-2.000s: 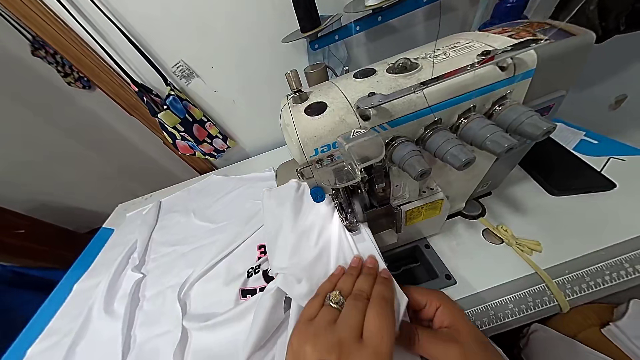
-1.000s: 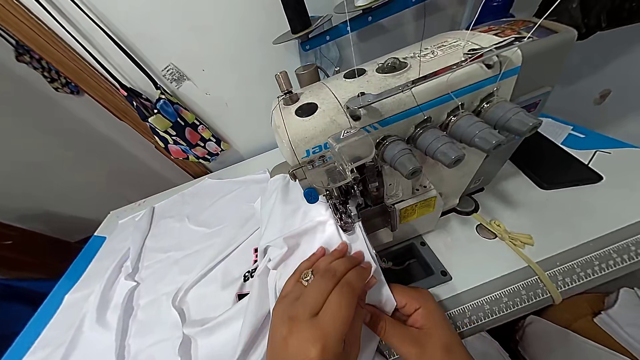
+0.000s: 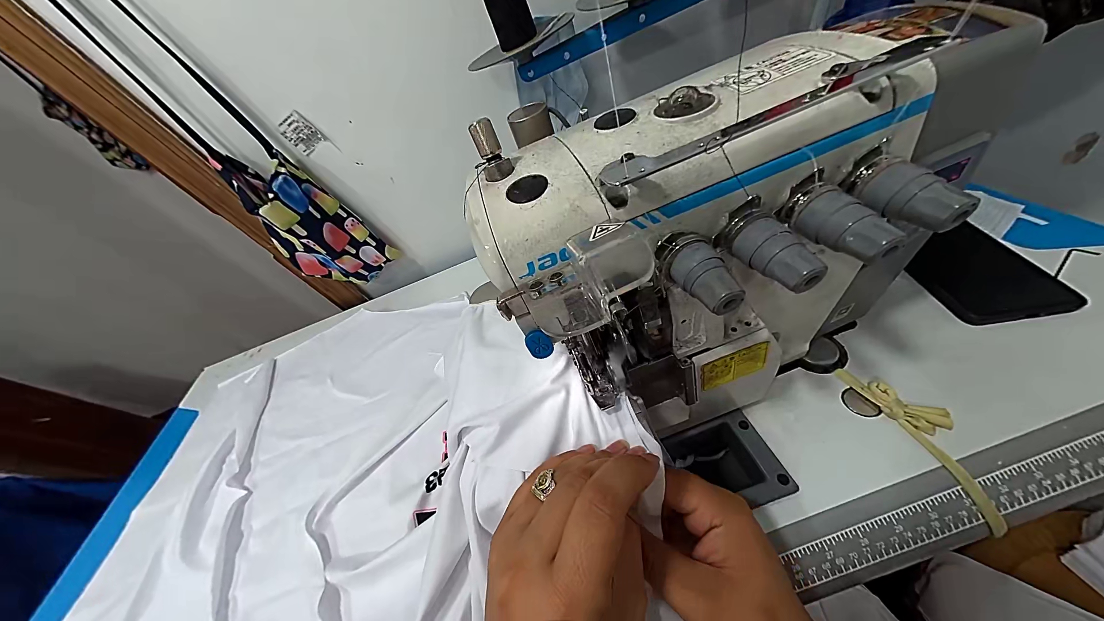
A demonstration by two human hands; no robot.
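Note:
White fabric [image 3: 362,414] with a partly folded dark and pink print lies across the table, its right edge under the presser foot [image 3: 604,388] of a Jack overlock sewing machine [image 3: 707,155]. My left hand [image 3: 569,535], wearing a ring, presses on the fabric just in front of the foot, fingers together. Close against it on the right, my right hand [image 3: 716,543] pinches the fabric's edge between thumb and fingers. The fingertips of the right hand are partly hidden by cloth and by the left hand.
A black phone [image 3: 992,276] lies right of the machine. A yellow tied strip [image 3: 931,431] hangs over the ruler tape [image 3: 949,500] on the front edge. Beside the foot is a dark recessed tray [image 3: 733,457]. A patterned pouch [image 3: 302,216] hangs at the left; a black thread cone [image 3: 509,26] stands behind.
The fabric under my hands has bunched more, and less of its print shows than two seconds ago. Both hands stay on the cloth, now drawn closer together.

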